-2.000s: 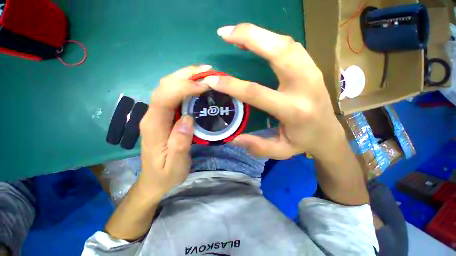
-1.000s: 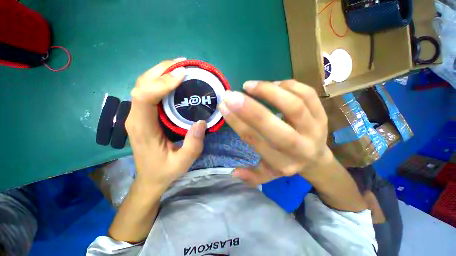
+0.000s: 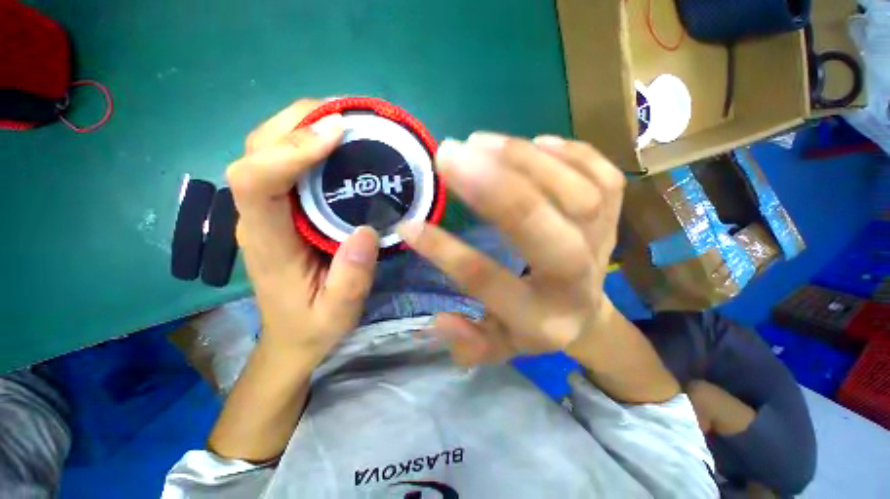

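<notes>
The red fabric speaker body (image 3: 436, 200) is held end up above the bench's near edge. Its end cap (image 3: 366, 185), black with a white "H@F" logo and a pale ring, sits within the red rim. My left hand (image 3: 298, 214) grips the body from the left, its thumb and a finger over the pale ring. My right hand (image 3: 537, 234) is at the right, slightly blurred; one fingertip meets the ring's lower right edge, the other fingers are half curled beside the rim. The body's underside is hidden.
Two black pads (image 3: 204, 232) lie on the green bench (image 3: 176, 58). Another red speaker (image 3: 34, 63) with a cord is far left. A carton (image 3: 595, 88) at right holds a dark blue speaker (image 3: 747, 18), white disc (image 3: 669, 107) and black ring (image 3: 836, 80). Another person's arm (image 3: 756, 409) shows lower right.
My right hand has moved from reaching around the rim to its lower right, with a finger at the ring. The speaker and my left hand have shifted left and slightly up in view.
</notes>
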